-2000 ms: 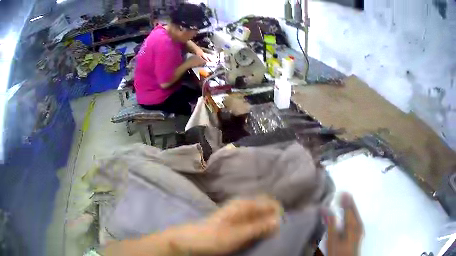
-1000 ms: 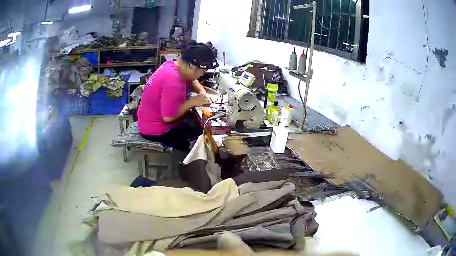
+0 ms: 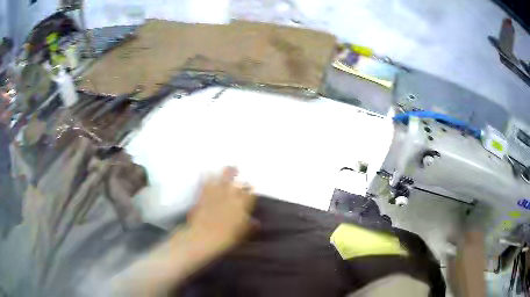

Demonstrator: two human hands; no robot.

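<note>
A dark brown panel (image 3: 279, 243) lies in front of me and reaches under the sewing machine's needle area. A small yellow-green piece (image 3: 366, 242) lies on it, with a beige piece (image 3: 395, 287) at the bottom edge. My left hand (image 3: 224, 209) is blurred at the panel's upper left edge; whether it pinches the cloth cannot be told. My right hand (image 3: 471, 249) is small and strongly blurred before the machine head (image 3: 447, 168); its fingers cannot be made out. The presser foot area (image 3: 363, 209) is dark and unclear at the panel's edge.
The white table top (image 3: 261, 139) is edged by brown cardboard (image 3: 232, 55) along the wall. Grey-taupe cloth (image 3: 64, 197) hangs and lies at the left. A blue tube (image 3: 439, 119) runs along the machine head. A white bottle (image 3: 67, 87) stands far left.
The view has swung right, from the person in pink and the taupe and beige pile to the sewing machine. The dark panel and yellow-green piece have come into view. The pile now lies left.
</note>
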